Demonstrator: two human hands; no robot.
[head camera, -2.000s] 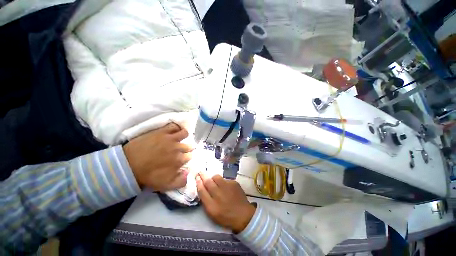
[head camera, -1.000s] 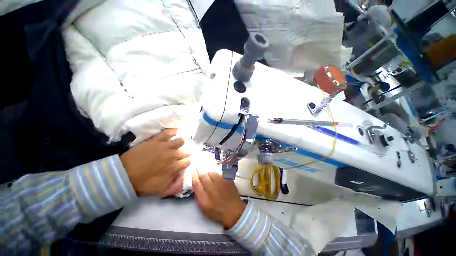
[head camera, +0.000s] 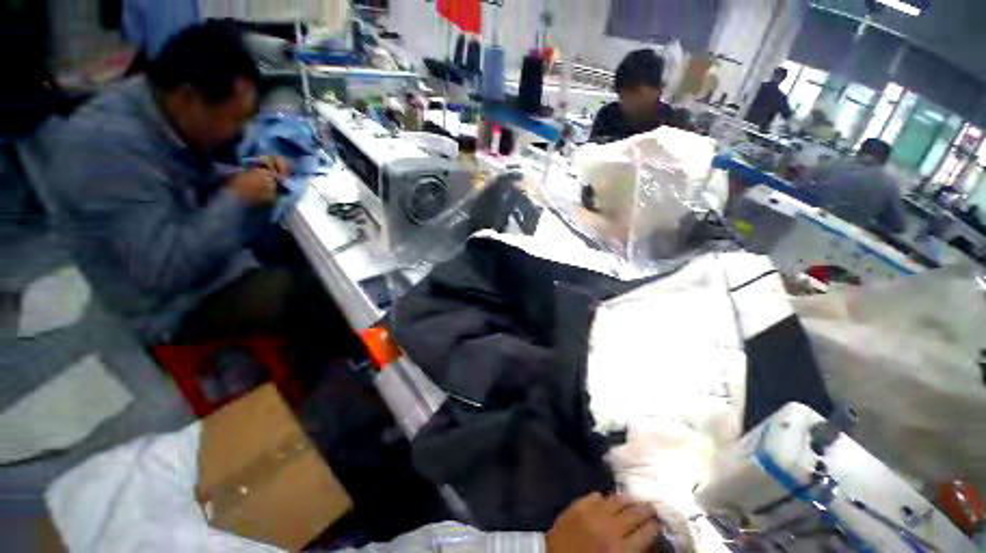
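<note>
The white quilted lining (head camera: 665, 362) lies up to the sewing machine's needle end, with black shell fabric (head camera: 503, 367) spread to its left. The white sewing machine head (head camera: 805, 464) with a blue stripe is at the bottom right, a bright light glaring at its needle end. My left hand (head camera: 603, 526) is at the bottom edge, partly cut off, resting at the near edge of the white lining. Whether it grips the cloth is hidden by its fingers and the glare. My right hand is not in view.
A person (head camera: 162, 184) sits at a machine on the left. A cardboard box (head camera: 265, 470) and white sack (head camera: 130, 491) are at lower left. Clear plastic (head camera: 638, 200) lies behind the garment. Other people and machines are farther back; orange-red item (head camera: 382, 346) on the table edge.
The view has swung up and left to the workshop. The machine and my left hand now sit low in the picture, and my right hand has left the view.
</note>
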